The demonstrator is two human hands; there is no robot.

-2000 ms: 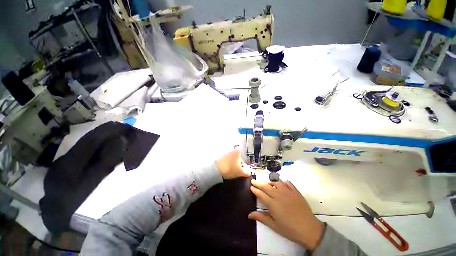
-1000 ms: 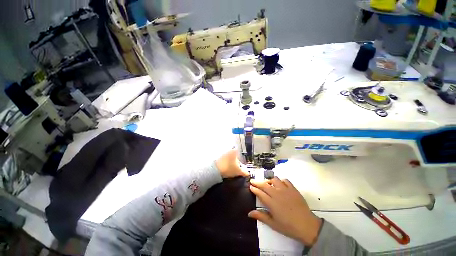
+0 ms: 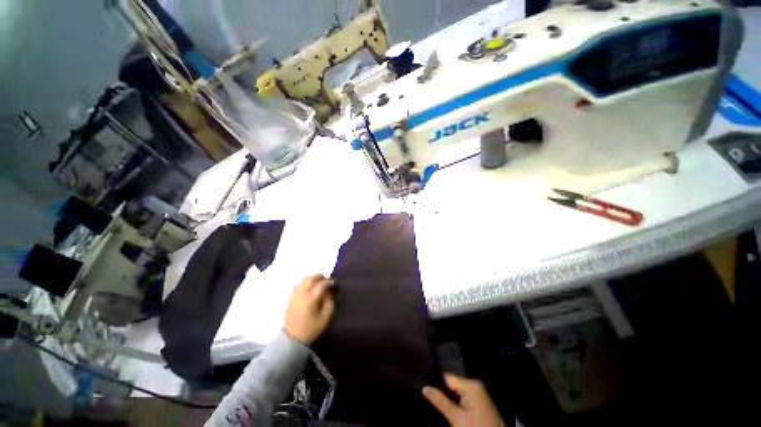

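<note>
A dark brown-black garment panel lies on the white table with its top end just below the presser foot and hangs over the front edge. My left hand grips the panel's left edge with curled fingers. My right hand is at the bottom of the picture, partly cut off, with thumb and finger at the panel's lower right edge; whether it pinches the cloth is unclear. The white sewing machine with JACK lettering stands at the right.
Waiting dark cut pieces lie left on the table. Red-handled thread snips lie right of the needle. A cream-yellow machine and a clear plastic bag are behind. The table's patterned front edge runs across the right.
Both hands have left the needle area and moved down toward me, left hand to the panel's left edge, right hand below the table edge. The view has tilted and turned, showing more of the machine's right end.
</note>
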